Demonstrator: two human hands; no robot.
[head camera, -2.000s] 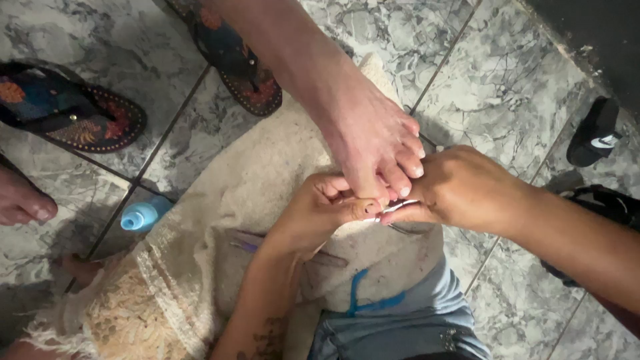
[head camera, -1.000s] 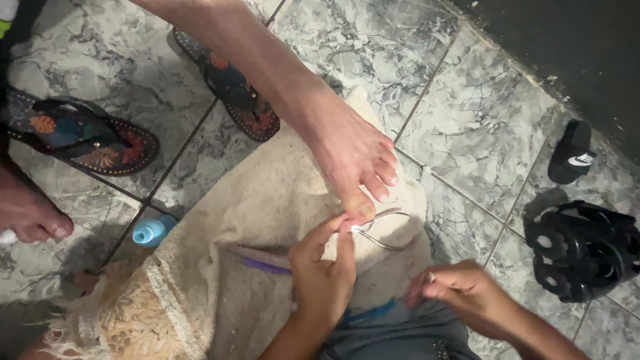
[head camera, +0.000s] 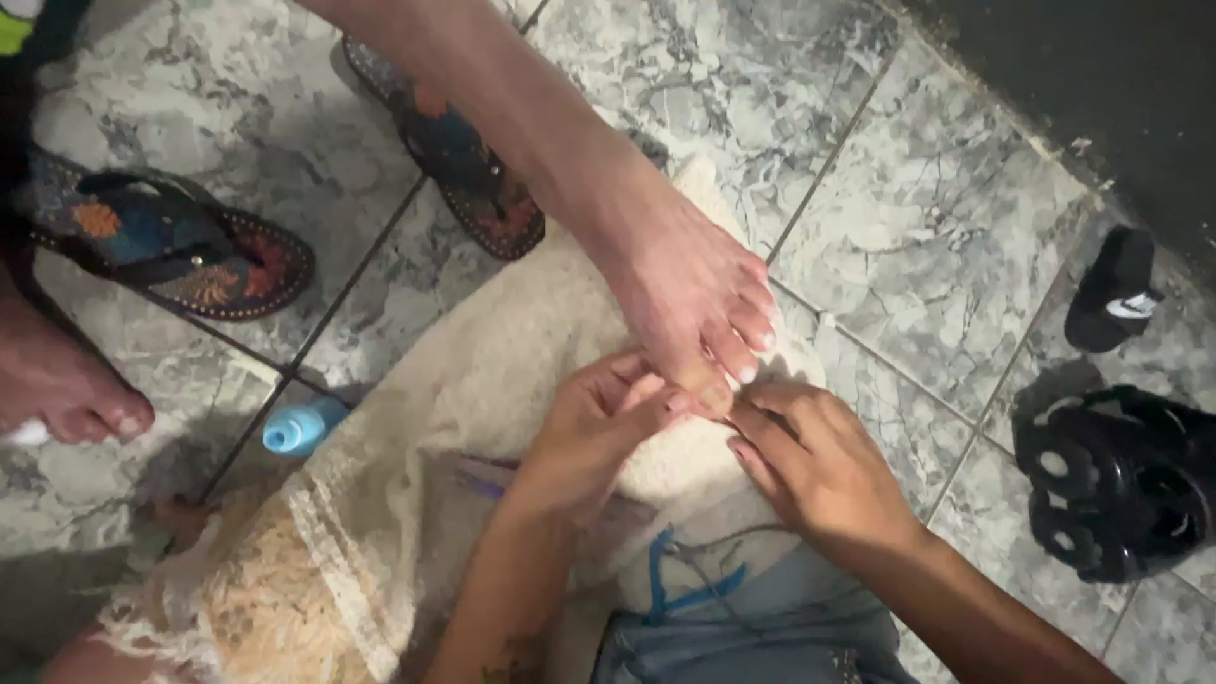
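Another person's bare foot (head camera: 674, 275) rests on a beige towel (head camera: 494, 351) spread over my lap. My left hand (head camera: 608, 418) is at the left side of the big toe, fingers bent close to it; whether it grips anything cannot be told. My right hand (head camera: 817, 446) touches the toe's other side with its fingertips. Pliers-like nippers with blue handles (head camera: 665, 579) lie on the cloth below my hands. A thin purple item (head camera: 484, 484) lies partly hidden behind my left forearm. White patches show on some toenails.
A light blue bottle (head camera: 304, 426) stands on the marbled tile floor at left. Patterned flip-flops (head camera: 199, 247) lie near the person's other foot (head camera: 66, 380). At right are a small black slide sandal (head camera: 1116, 290) and glossy black footwear (head camera: 1111, 484).
My right hand, apart from the foot a second ago, has moved up to the big toe. The curved metal loop seen beside the toe then no longer shows there. Blue handles are now more visible.
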